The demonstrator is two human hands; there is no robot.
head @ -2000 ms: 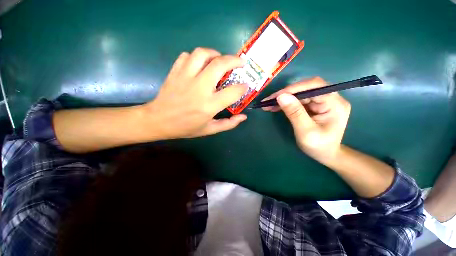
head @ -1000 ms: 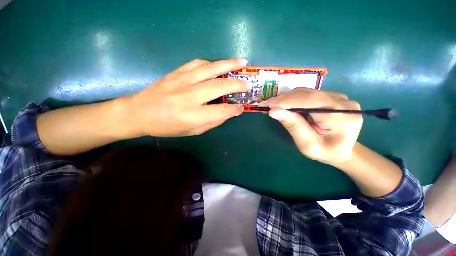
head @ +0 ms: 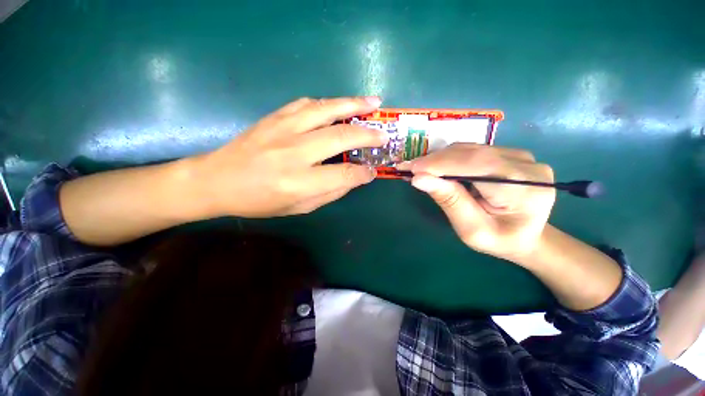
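Note:
The orange phone housing (head: 437, 114) lies lengthwise left to right on the green surface, open face up. Its left part shows a grey circuit board (head: 372, 153), its middle a green patch with pale stripes (head: 416, 145), its right part a white rectangle (head: 462, 132). My left hand (head: 286, 158) holds the housing's left end, fingers spread over the board and both long edges. My right hand (head: 495, 193) holds black tweezers (head: 533, 183) between thumb and fingers. Their tips are at the housing's near edge, beside my left thumb; whether they grip anything cannot be told.
The glossy dark green work surface (head: 232, 69) surrounds the housing. My head and hair cover the lower left. Another person's arm (head: 688, 305) shows at the right edge, and something white (head: 526, 325) is by my right sleeve.
The housing has turned from a slant to lying level, its white end now at the right. The tweezers have swung from pointing up-right to nearly level. Since one second ago, only slight shifts show.

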